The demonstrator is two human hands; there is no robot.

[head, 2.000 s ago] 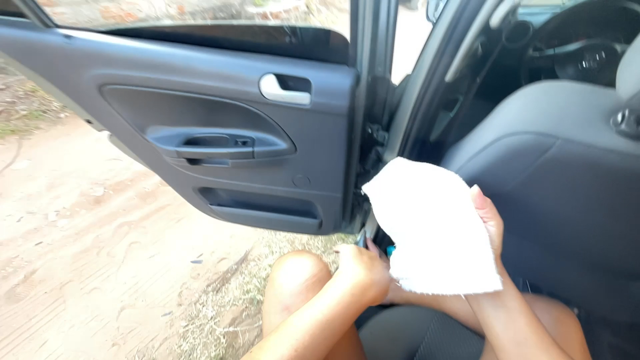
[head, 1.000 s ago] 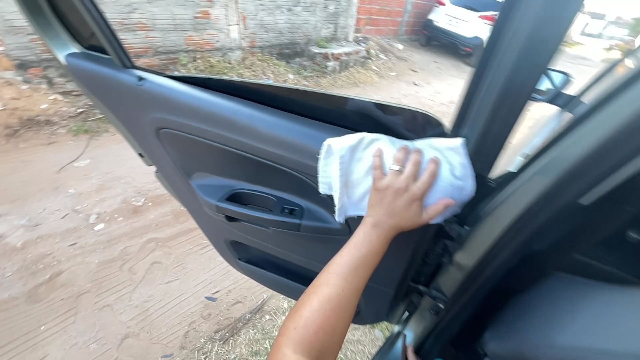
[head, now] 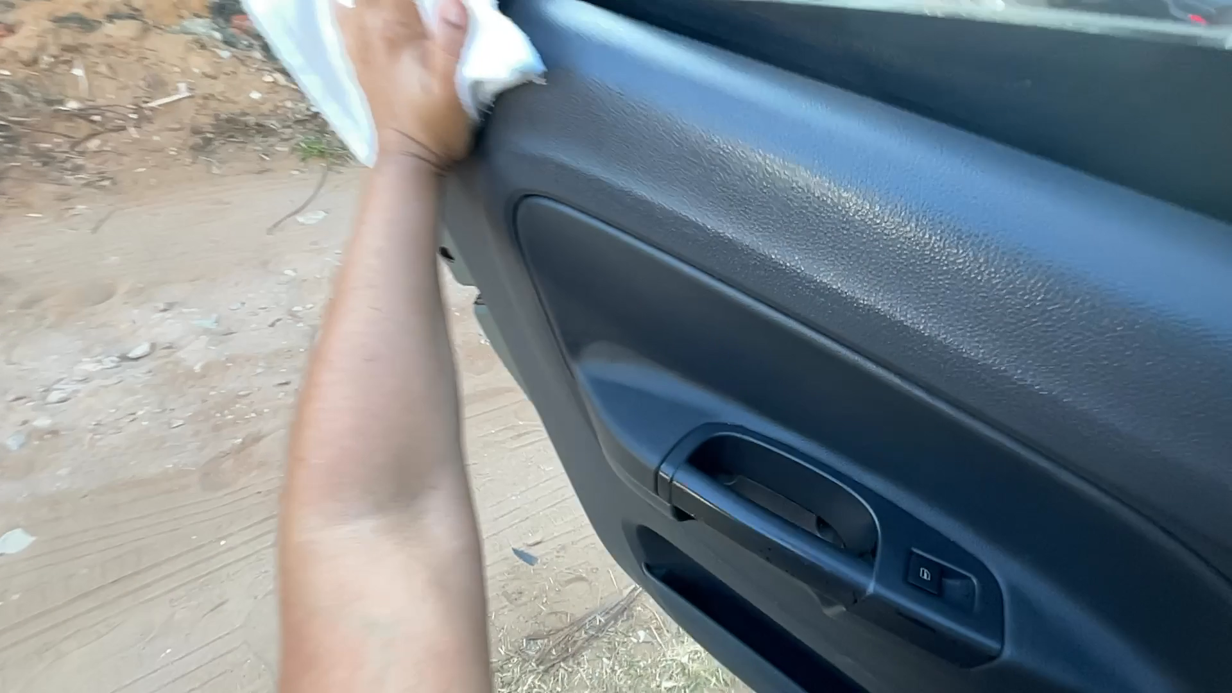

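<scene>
At the top of the view, my left hand (head: 409, 77) presses a white cloth (head: 500, 58) against the upper outer corner of the car door's dark inner panel (head: 818, 250). Cloth shows on both sides of the hand, and the fingertips are cut off by the upper edge. My left forearm runs up from the bottom, left of the panel. Lower on the panel are a pull handle (head: 770, 525) and a window switch (head: 925, 574). My right hand is out of view.
The door stands open over sandy ground (head: 144, 404) with tyre marks, small stones and litter. Dry grass (head: 616, 654) lies below the door. The window glass edge (head: 1059, 14) crosses the top right.
The cloth was in my right hand at first, then under my left hand near the hinge end of the door. My left hand has moved it to the outer end. The view is much closer.
</scene>
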